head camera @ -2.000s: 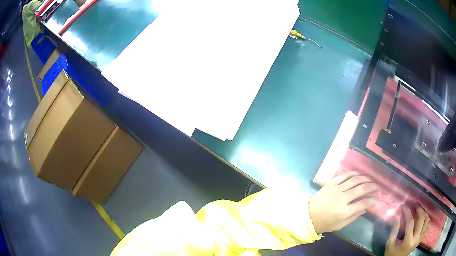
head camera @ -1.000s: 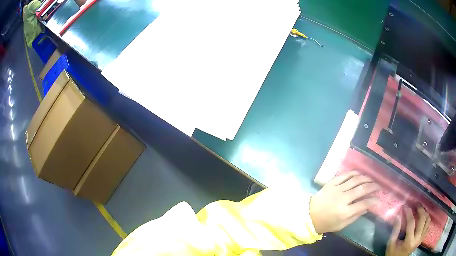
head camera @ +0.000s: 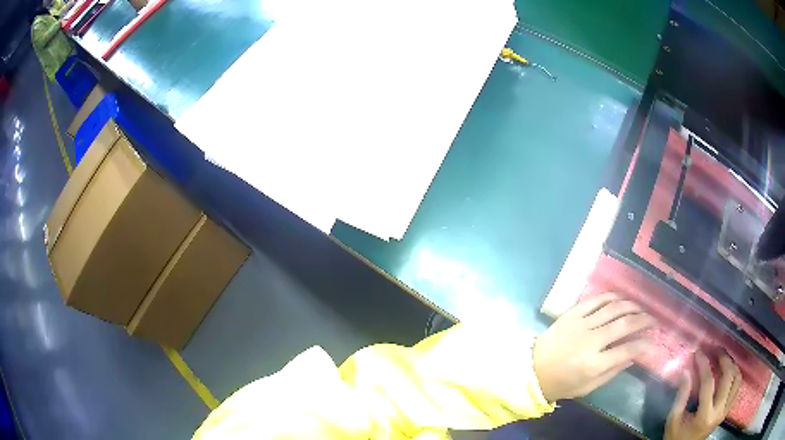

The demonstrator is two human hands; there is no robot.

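My bare left hand (head camera: 594,345) lies flat on the front edge of the red base pad (head camera: 621,288), fingers slightly spread. My right hand (head camera: 706,397), partly cut off by the bottom edge, rests with bent fingers on the pad farther right. Neither hand visibly holds anything. The black hold-down frame (head camera: 627,215) lies over the pad just beyond my fingers. The clear pressure plate (head camera: 738,232) sits inside the frame, with the dark press arm (head camera: 772,241) over it at the right edge. A white end strip (head camera: 581,256) shows at the pad's left end.
A large stack of white sheets (head camera: 344,112) lies left of the fixture on the green bench mat (head camera: 508,172). A yellow-handled tool (head camera: 515,58) lies beside it. A red rod (head camera: 133,30) is far down the bench. Cartons (head camera: 129,232) and blue bins (head camera: 95,127) stand beside the bench. A person's green-yellow sleeve (head camera: 50,43) shows top left.
The person at the far top left has shifted slightly. My hands and the fixture have not visibly moved.
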